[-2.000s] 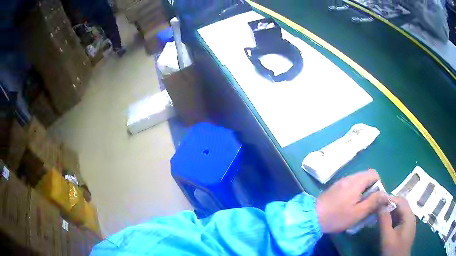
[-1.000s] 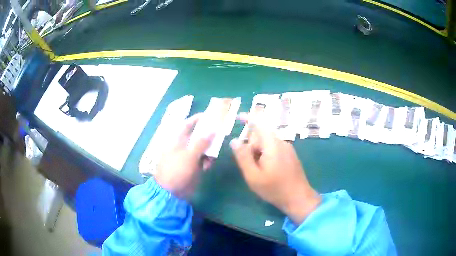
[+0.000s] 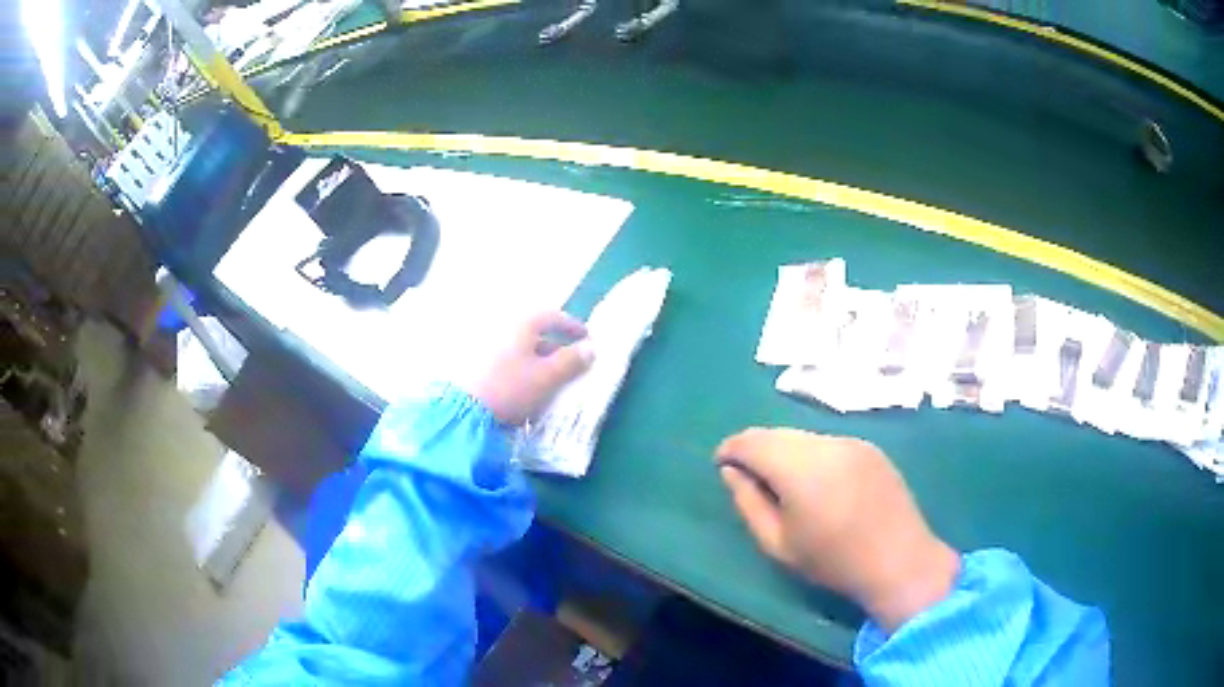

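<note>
A pile of white packets [image 3: 611, 369] lies on the green bench beside the white sheet. My left hand [image 3: 537, 369] is over the pile's left edge, fingers bent; whether it grips a packet is hidden. My right hand [image 3: 839, 517] is above the bench to the right of the pile, fingers curled closed, with nothing visible in it. A fanned row of white packets with brown-grey strips [image 3: 973, 342] runs to the right edge of the view. The packet at its left end [image 3: 805, 311] lies over its neighbour.
The white sheet [image 3: 477, 242] holds a black device with a black loop [image 3: 356, 222]. Yellow trim [image 3: 752, 183] separates the bench from the dark green belt [image 3: 805, 94], which carries small silvery pieces [image 3: 1154, 145]. Cartons stand below left; a white package [image 3: 228, 517] is on the floor.
The view has turned. The packets my left hand held beside the pile now lie on or with it. My right hand has come away from the row toward the bench's near edge.
</note>
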